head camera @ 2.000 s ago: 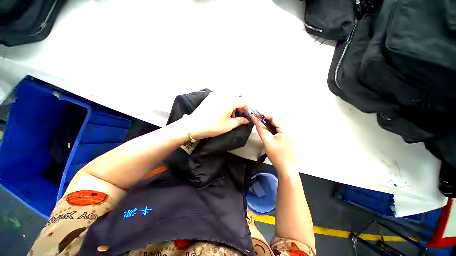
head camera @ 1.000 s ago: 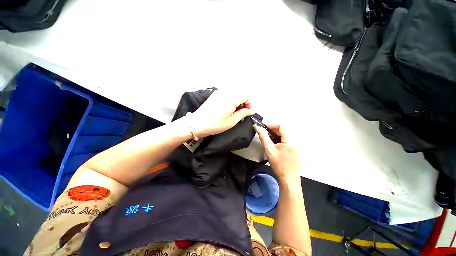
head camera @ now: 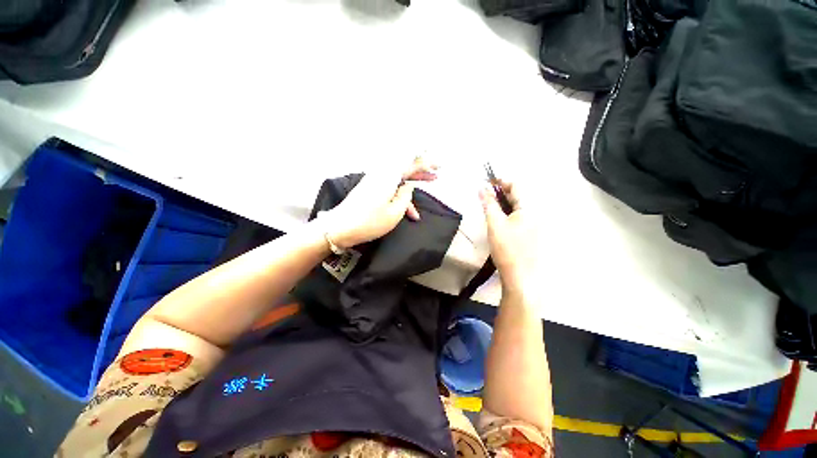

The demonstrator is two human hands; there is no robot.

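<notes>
A black fabric bag [head camera: 408,241] lies over the table edge and my lap, with a small white label [head camera: 342,264] on it near my left wrist. My left hand [head camera: 394,201] holds the bag's upper part, fingers bent over its edge. My right hand [head camera: 503,219] is to the right of the bag, apart from it, shut on dark thread snips [head camera: 498,190] whose points face up and away from me. A dark strap hangs beside the bag near my right wrist.
Black bags with zippers are piled on the white table [head camera: 269,98] at the right [head camera: 699,134]. Another black bag [head camera: 54,40] lies at the far left. A blue bin [head camera: 134,268] stands left, below the table. A small round blue container [head camera: 466,353] is below the table edge.
My right hand with the snips has moved away from the bag's edge, up and right. My left fingers have opened a little and shifted left; more of the bag's corner shows.
</notes>
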